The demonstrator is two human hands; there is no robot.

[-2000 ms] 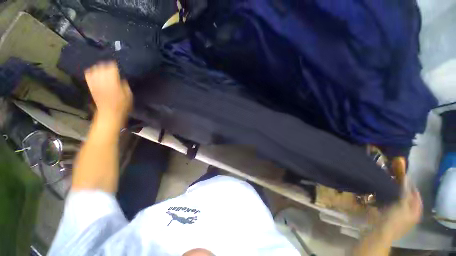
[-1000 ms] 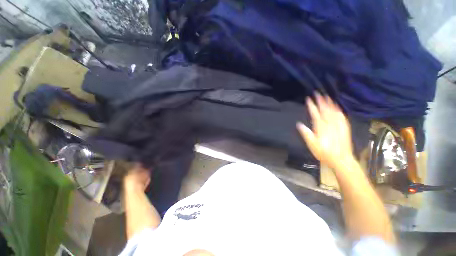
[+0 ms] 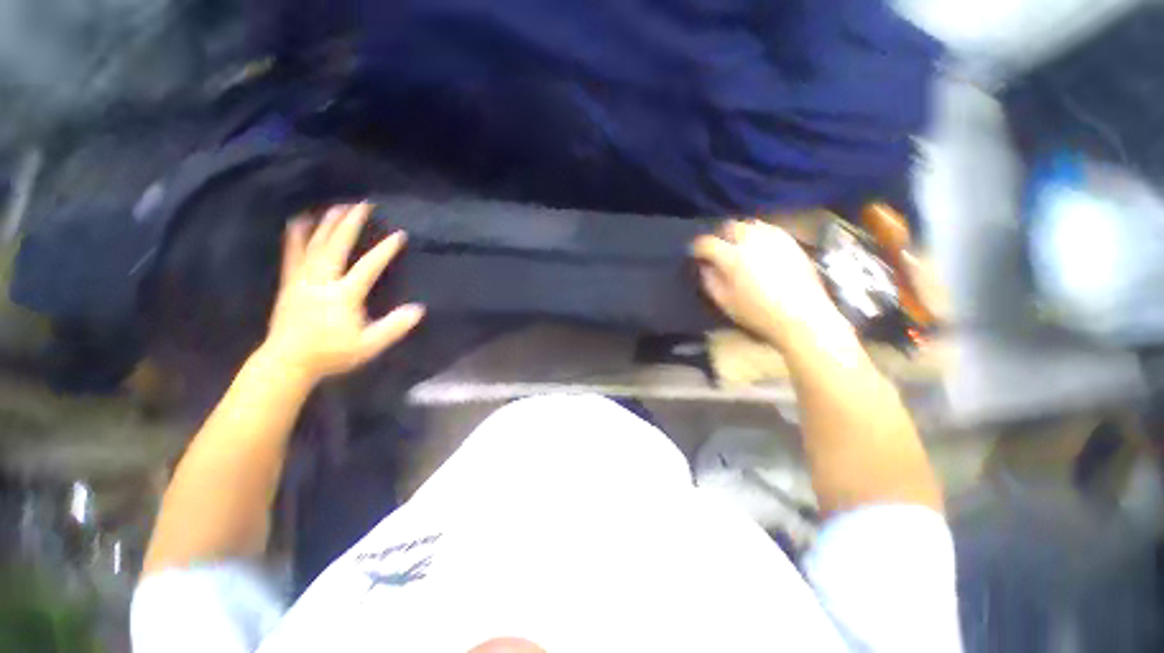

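Note:
A dark grey-black garment (image 3: 549, 274) lies along the narrow padded board in front of me, flat in the middle and looser at the left. My left hand (image 3: 335, 296) rests on the cloth at the left with its fingers spread. My right hand (image 3: 753, 274) is at the right end of the cloth with its fingers curled; whether it grips the cloth is unclear. The steam iron (image 3: 862, 271), silver with an orange-brown handle, is parked just right of my right hand. The picture is blurred.
A large heap of navy cloth (image 3: 638, 102) lies behind the board. A white container with a blue top (image 3: 1091, 249) is at the right. The pale table edge (image 3: 536, 392) runs close to my body. Blurred metal items are at the lower left.
My left hand has moved up from the board's front edge onto the cloth, fingers spread. My right hand has gone from spread to curled. The bunched cloth now lies flatter. The view has shifted.

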